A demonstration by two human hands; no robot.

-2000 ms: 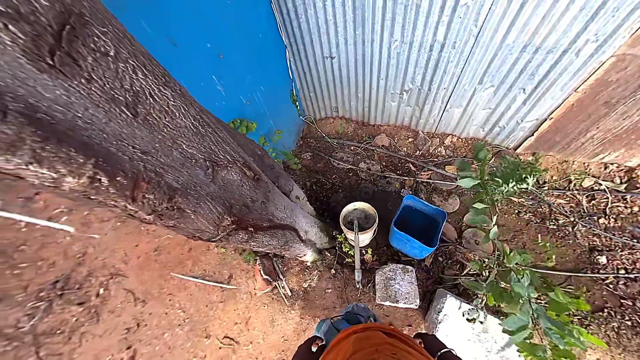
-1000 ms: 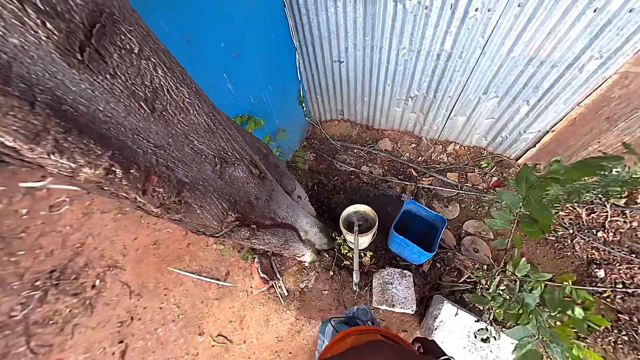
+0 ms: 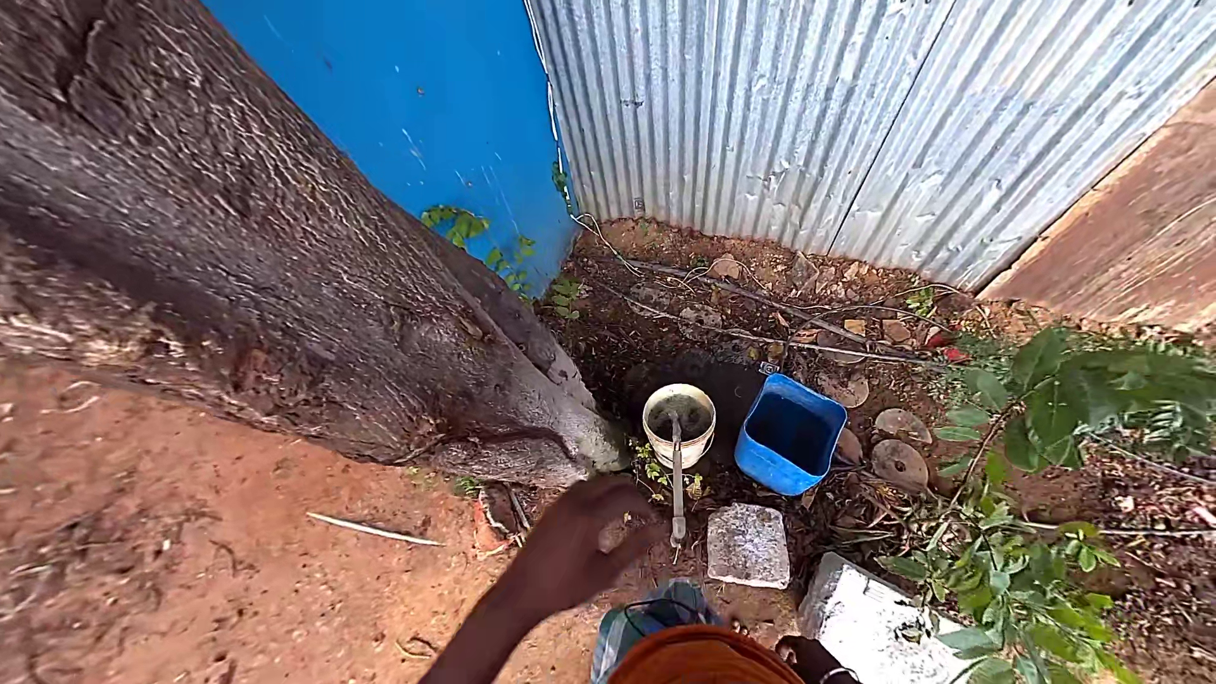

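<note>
My left hand (image 3: 594, 541) reaches in from the bottom, thumb and fingers curved apart with nothing between them. It is nearest to a grey pipe (image 3: 677, 494), which runs from low front up to the mouth of a round cream bucket (image 3: 708, 446) holding murky liquid. To the right of that bucket stands a blue plastic container (image 3: 774, 465), dark inside. My right hand (image 3: 812, 657) is low by my orange garment, partly cut off by the bottom edge; its fingers cannot be made out.
A thick tree trunk (image 3: 313, 247) leans across the left. Behind are a blue wall (image 3: 446, 104) and corrugated metal sheeting (image 3: 760, 114). A square stone block (image 3: 748, 546) and a larger white slab (image 3: 874, 617) lie in front. A leafy plant (image 3: 1016, 560) grows at right; sticks litter the soil.
My left hand has come up from the bottom edge toward the pipe. The bucket, the blue container and the stones have not moved.
</note>
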